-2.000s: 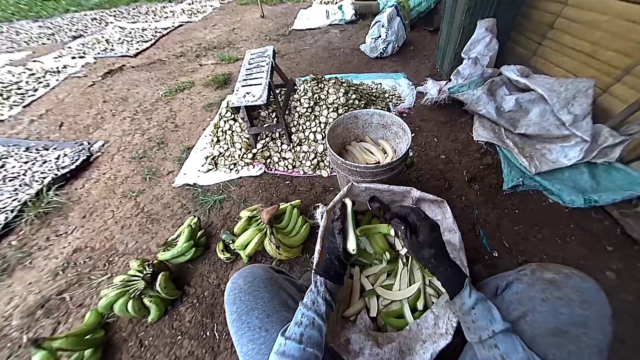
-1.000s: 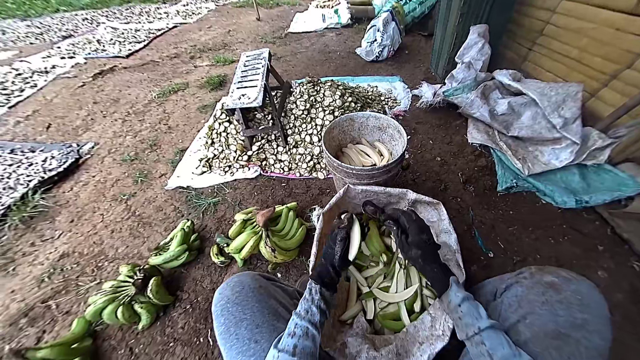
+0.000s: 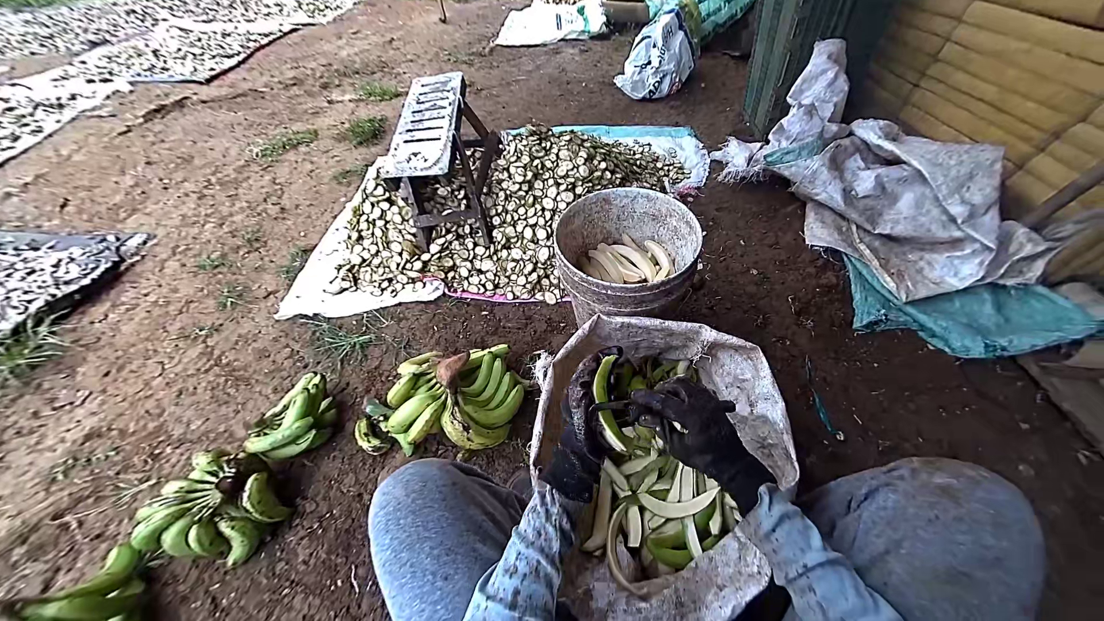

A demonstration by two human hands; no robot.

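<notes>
My left hand (image 3: 580, 435), in a dark glove, grips a green banana (image 3: 609, 405) over an open woven sack (image 3: 750, 371) between my knees. My right hand (image 3: 694, 427), also gloved, is closed around a small dark tool, likely a knife, whose thin end (image 3: 611, 404) meets the banana. Green and pale strips of banana peel (image 3: 677, 504) fill the sack below both hands. Just beyond the sack stands a stained bucket (image 3: 625, 297) with several peeled bananas (image 3: 630, 261) inside.
Green banana bunches (image 3: 461, 401) lie on the soil at the left. Behind the bucket, a slicing stand (image 3: 427, 125) rises from a heap of round slices (image 3: 535, 216) on a sheet. Crumpled sacks (image 3: 906, 207) lie at the right beside a wall.
The pale, peeled-looking banana in my left hand one second ago is no longer there; a green one is in its place. My right hand has come close to it with the tool.
</notes>
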